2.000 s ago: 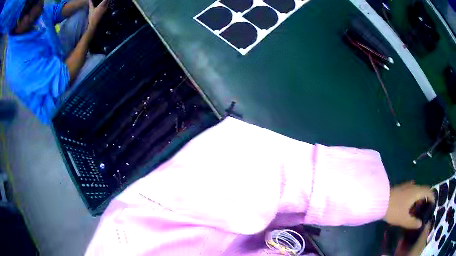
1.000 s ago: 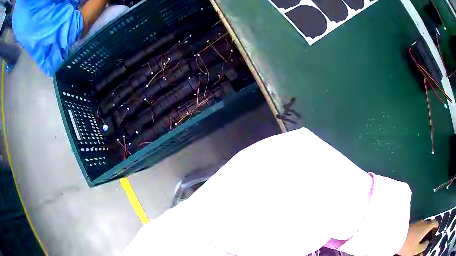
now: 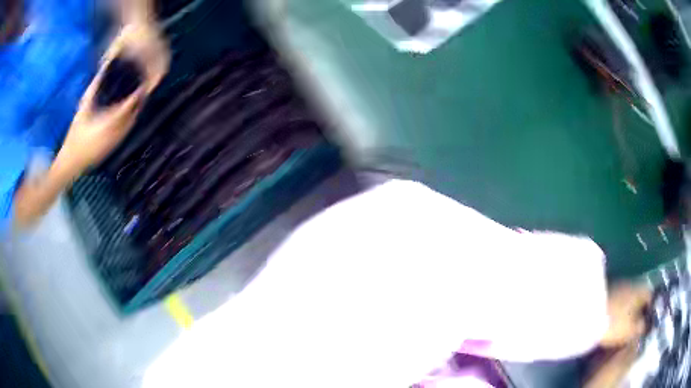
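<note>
The picture is blurred. My left arm, in a very bright sleeve, reaches across to the right edge. My left hand [image 3: 627,312] is small and smeared there, with a dark patch at its fingers; whether it grips anything is unclear. A skin-coloured part below it, likely my right hand [image 3: 612,369], is cut off by the bottom edge and its fingers cannot be made out. A sheet of round pads [image 3: 670,322], white with black shapes, lies beside the hands at the right edge.
A crate [image 3: 220,244] of dark fans stands left of the green table [image 3: 485,129]. Another person's hands [image 3: 114,114] hold a dark piece over it. A white sheet of arch-shaped pads [image 3: 413,42] is at the top. A fan with leads [image 3: 602,64] lies upper right.
The view has shifted and blurred. The other person's hands have come in over the crate with a dark piece. The skin-coloured part below my left hand shows again, as two seconds ago.
</note>
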